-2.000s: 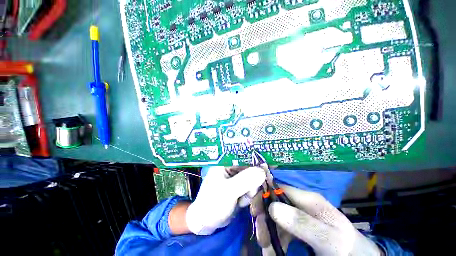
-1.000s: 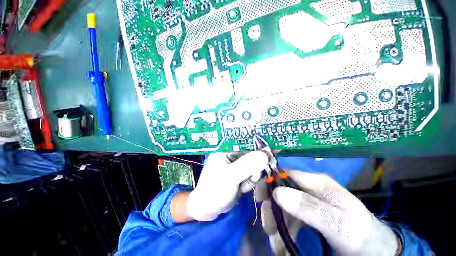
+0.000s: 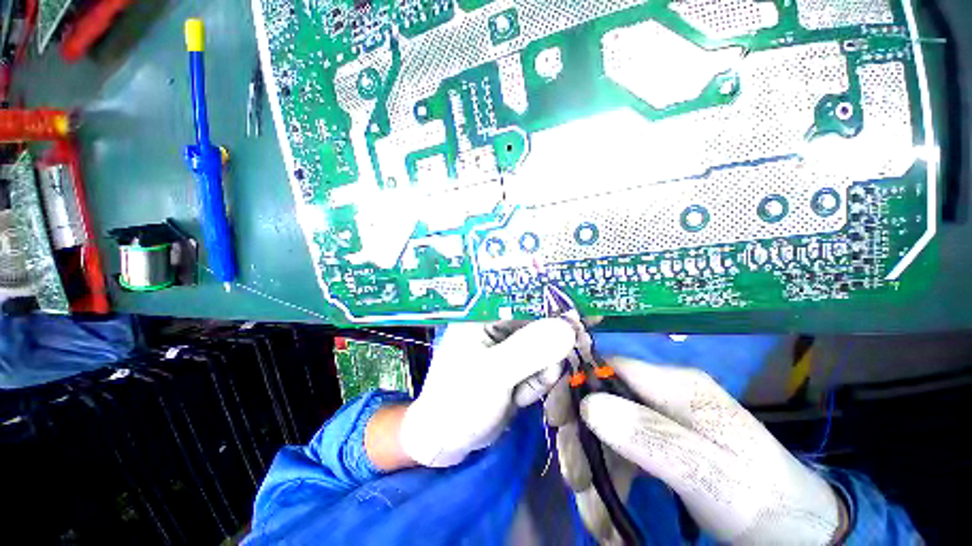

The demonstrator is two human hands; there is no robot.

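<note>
The large green circuit board (image 3: 640, 160) with white-silver areas lies on the bench. My right hand (image 3: 714, 448), in a white glove, grips the dark handles of the side cutters (image 3: 581, 363), which have orange marks near the joint. The cutter tips are at the board's lower edge, over a row of small parts. My left hand (image 3: 485, 389), also white-gloved, is closed beside the cutter jaws; a thin solder wire (image 3: 279, 306) runs to it from the left. Its fingertips partly hide the wire and whatever else they hold.
A blue solder sucker (image 3: 210, 176) with a yellow end lies left of the board. A solder reel (image 3: 146, 265) stands beside it. Thin tweezers-like metal (image 3: 254, 103) lies near the board. A red-orange carrier (image 3: 80, 213) is at the far left. Black trays (image 3: 192, 427) stand below the bench.
Against two seconds ago, the board shows slightly higher and further right in view. Both hands and the cutters have shifted a little right. Both hands keep nearly the same hold.
</note>
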